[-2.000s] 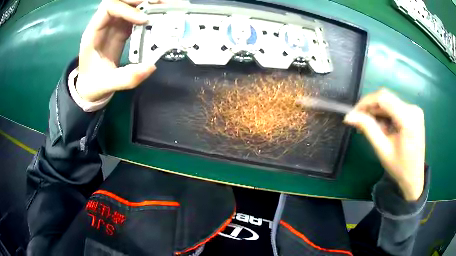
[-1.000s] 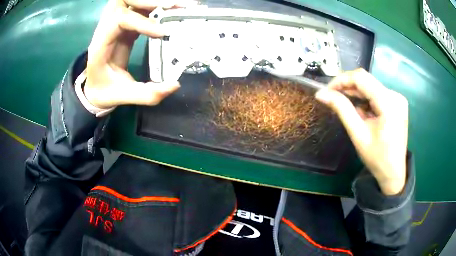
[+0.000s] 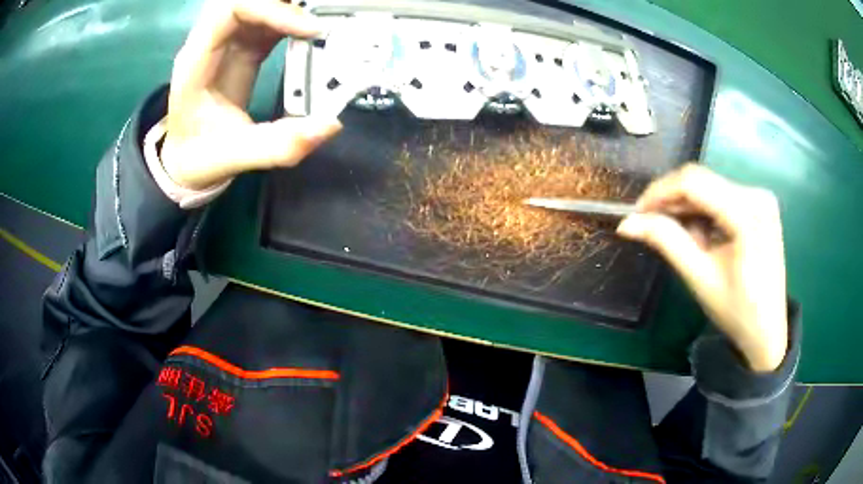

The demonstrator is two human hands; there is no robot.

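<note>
My left hand (image 3: 232,104) grips the left end of a silvery metal assembly (image 3: 435,71), held over the upper part of a black tray (image 3: 322,222). The assembly shows three round bluish units and a scalloped lower edge with small dark terminals below each unit. My right hand (image 3: 710,236) is shut on slim silver tweezers (image 3: 587,205), pointing left. The tips appear over a heap of fine copper-coloured wire pieces (image 3: 501,203) in the tray, apart from the assembly. Whether the tips hold a wire cannot be told.
The green bench (image 3: 123,47) curves around the tray, with its edge in front of my dark jacket. Part of another silvery assembly (image 3: 848,80) lies at the far right on the green surface. Grey floor with a yellow line shows at the lower left.
Since one second ago, the tweezers have left the assembly's lower edge and moved down over the wire heap. The assembly has moved slightly up and tilted, so its round units show more clearly.
</note>
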